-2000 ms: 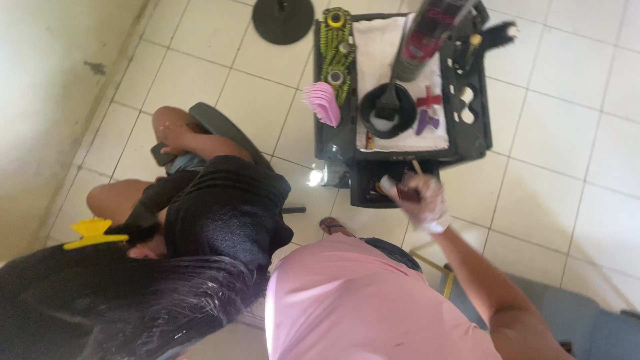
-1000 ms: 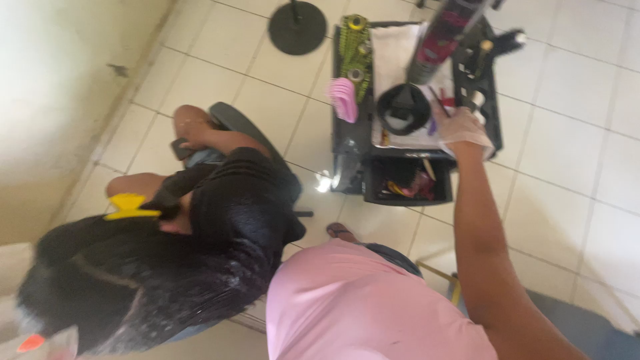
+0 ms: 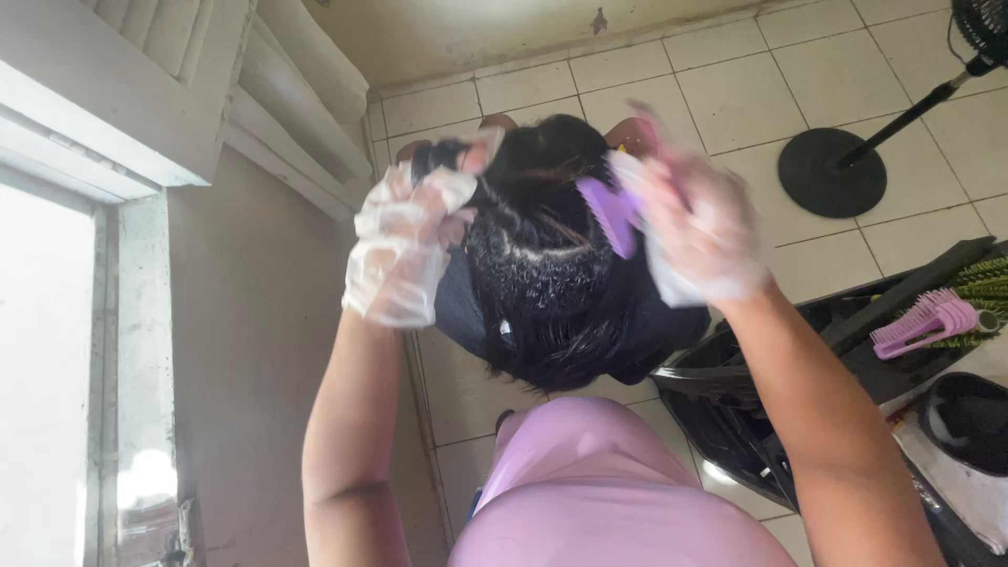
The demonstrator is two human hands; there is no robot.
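Note:
Both my hands wear loose clear plastic gloves over a seated person's dark hair (image 3: 543,276), which is parted across the head and looks wet below the parting. My left hand (image 3: 429,213), at the left side of the head, grips a raised lock of black hair (image 3: 437,157). My right hand (image 3: 693,213), blurred, is at the right side of the head and holds a purple hair clip (image 3: 608,216) with its teeth toward the hair. A pink, blurred thing (image 3: 646,122) rises from the same hand; its kind is unclear.
At the right stands a black salon trolley (image 3: 835,315) with a pink vented hairbrush (image 3: 929,321), a black bowl (image 3: 969,421) and a white towel (image 3: 961,488). A fan's round base (image 3: 832,173) stands on the tiles. A pale door (image 3: 118,71) and curtain (image 3: 299,102) are at the left.
My right hand has moved from the trolley to the person's head and now holds the purple clip, which lay on the trolley towel two seconds ago. The view has swung toward the head.

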